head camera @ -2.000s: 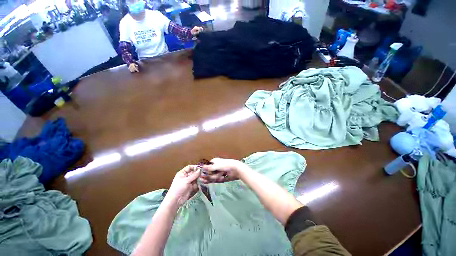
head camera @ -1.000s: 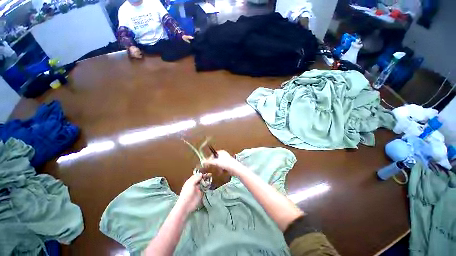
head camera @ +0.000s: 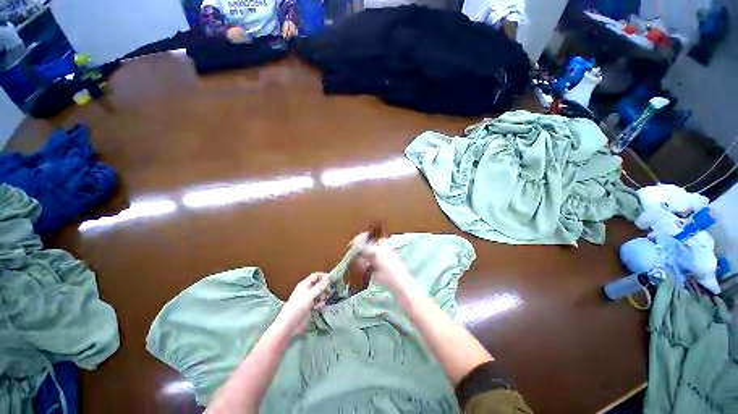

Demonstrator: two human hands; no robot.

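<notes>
A pale green dress (head camera: 356, 364) with puff sleeves lies spread in front of me, its neckline away from me. My left hand (head camera: 309, 293) is closed on the cloth at the neckline. My right hand (head camera: 375, 252) is raised just above the neckline, a little blurred, with a dark small tool, likely thread snips (head camera: 374, 234), at its fingers. A thin pale green cord (head camera: 346, 265) runs taut between my two hands.
A green dress heap (head camera: 526, 178) lies at right, black garments (head camera: 421, 57) across the table. Green (head camera: 57, 299) and blue (head camera: 57, 178) cloth lie at left. A grey-blue bottle (head camera: 623, 286) stands at right. A person sits behind the far edge.
My hands were together at the neckline, then the right rose with loose cord ends; now the cord is stretched between them. The person opposite has drawn a black garment in front of them.
</notes>
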